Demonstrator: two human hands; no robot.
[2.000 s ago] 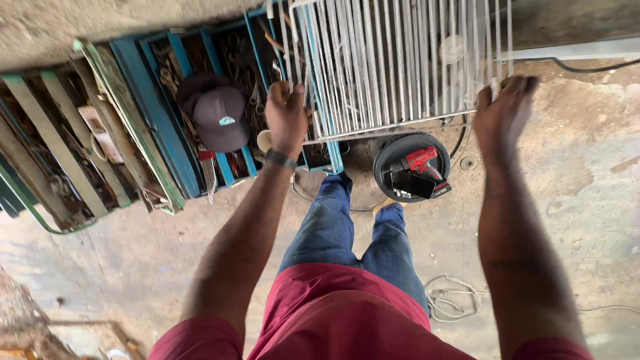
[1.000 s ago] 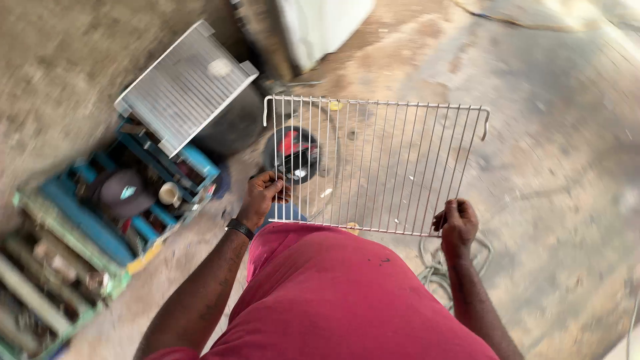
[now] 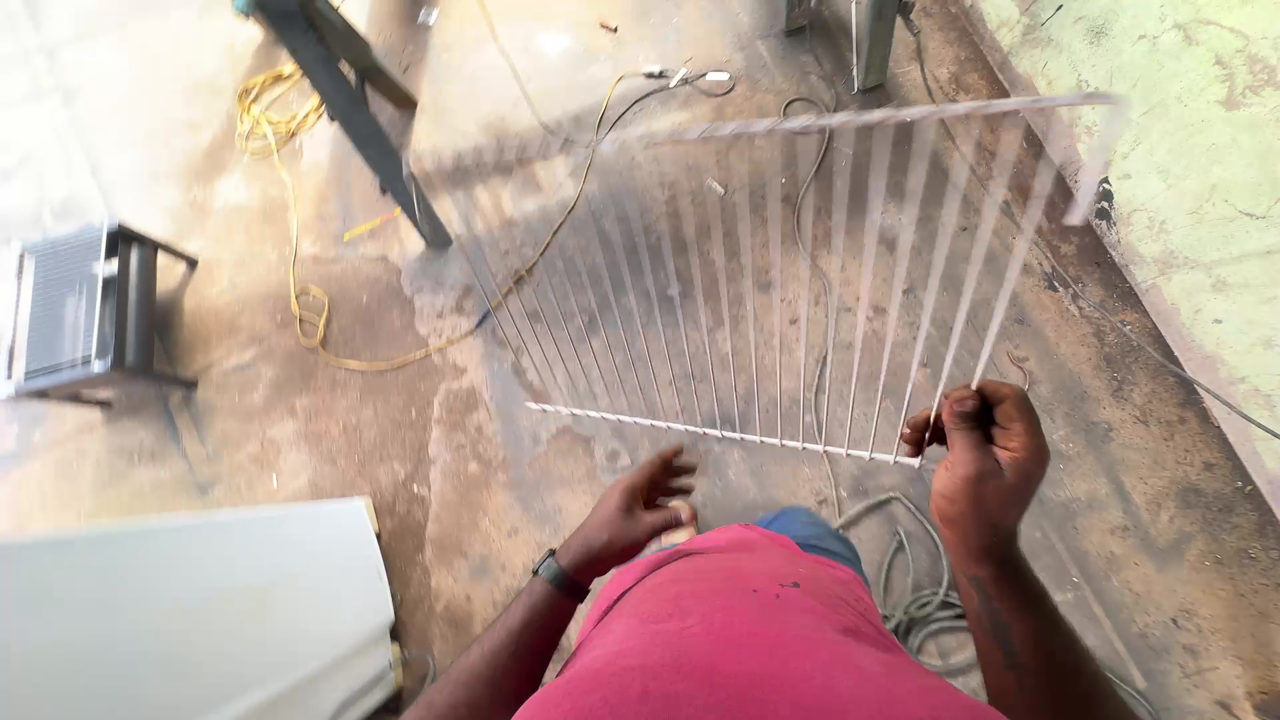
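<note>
A white wire rack spans the middle of the head view, its far side blurred. My right hand grips it at the near right corner, with fingers round the end wires. My left hand, with a dark band on the wrist, is off the rack, just below its near edge, fingers apart and holding nothing.
Coiled grey cable lies on the floor by my legs. Yellow cord trails at the upper left near a dark metal leg. A dark stand is at left, a white panel at lower left, a pale green surface at right.
My left hand has let go of the rack, which both hands held one second ago; my right hand still holds it. The view has swung away from the blue crates and the bucket.
</note>
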